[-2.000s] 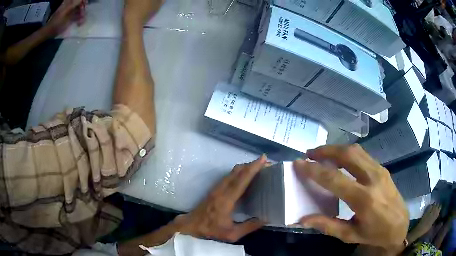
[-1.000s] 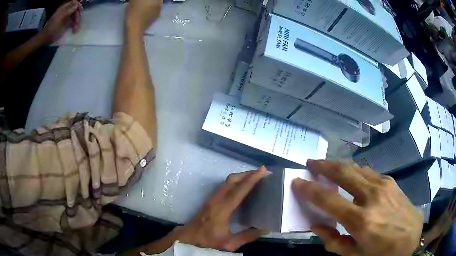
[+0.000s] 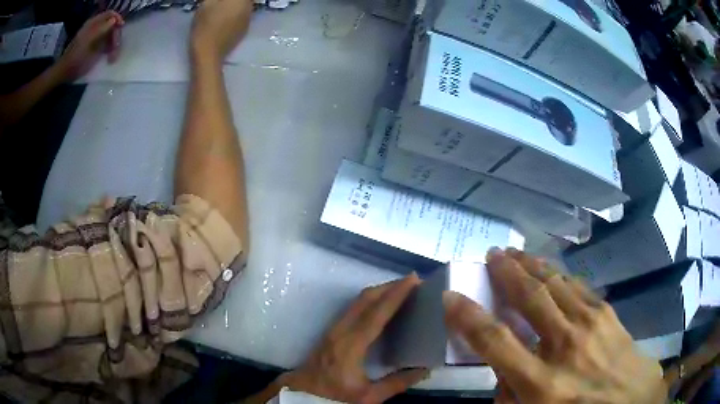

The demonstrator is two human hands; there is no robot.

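A retail box (image 3: pixel 420 323) stands upright at the table's front edge, its grey side towards my left hand and its plain white end flap (image 3: pixel 467 282) on top. My left hand (image 3: pixel 359 339) grips the box's left side, thumb and fingers spread round it. My right hand (image 3: pixel 556 331) lies over the white flap, its fingers pressing on it and hiding much of the top and right side. Just behind, another retail box (image 3: pixel 418 217) lies flat with its printed text side up.
Open boxes (image 3: pixel 513 106) with fan pictures lie stacked behind. Closed boxes (image 3: pixel 667 217) stand in rows at right. A neighbour's plaid sleeve (image 3: pixel 118 276) and bare forearm (image 3: pixel 211 150) reach across the left. Small white pieces (image 3: pixel 272 4) lie at the top edge. The pale table (image 3: pixel 292 126) has a dark edge.
My right hand has shifted over the white flap, its fingers now flatter across it and covering more. My left hand keeps its hold. The view has shifted slightly, moving the stack lower in the picture.
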